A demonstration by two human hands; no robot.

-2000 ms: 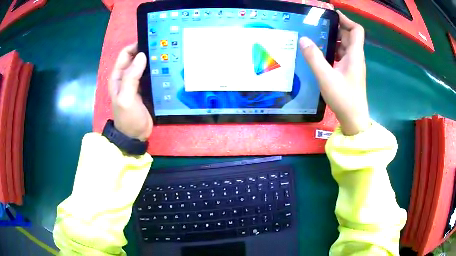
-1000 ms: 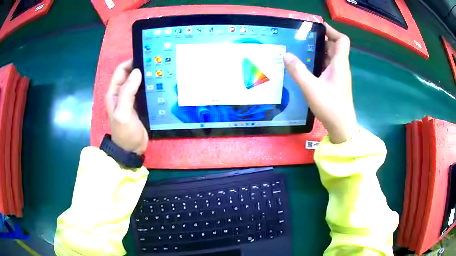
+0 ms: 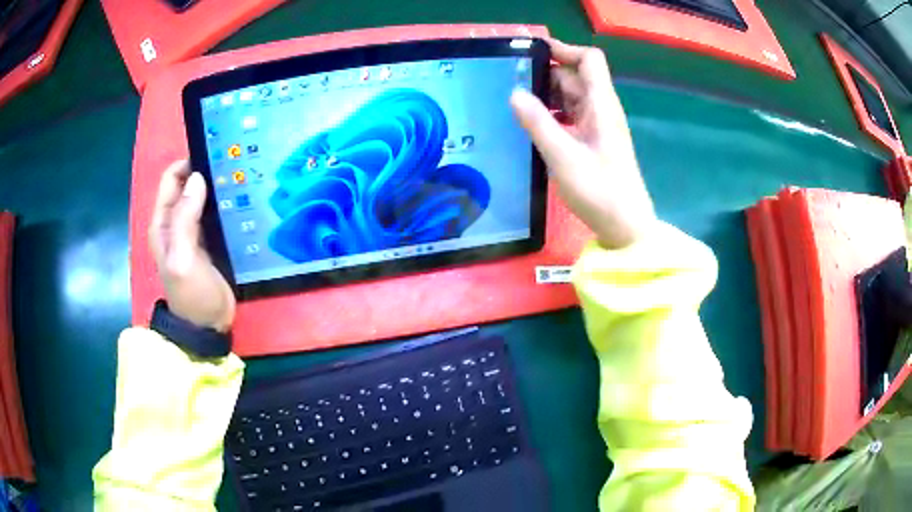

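The tablet [image 3: 370, 165] is held a little tilted over a red foam pad [image 3: 390, 307], its lit screen showing a blue swirl desktop with small icons. My left hand [image 3: 187, 250] grips its left edge, thumb at the front frame. My right hand [image 3: 590, 150] grips its upper right edge, thumb over the right side of the screen, other fingers partly hidden behind. The detachable keyboard [image 3: 380, 430] lies apart from the tablet, nearest me, its lower part cut off by the picture's edge.
Stacked red foam pads [image 3: 800, 300] stand at the right with a dark tablet [image 3: 884, 325] on them. More pads show at the left edge [image 3: 12, 350] and along the top [image 3: 690, 30], over the green bench surface [image 3: 690, 160]. Part of a person or clothing may show at lower right.
The white window with the coloured triangle is gone from the screen, leaving the desktop. The view has shifted, so tablet, hands and keyboard sit further left and look slightly rotated.
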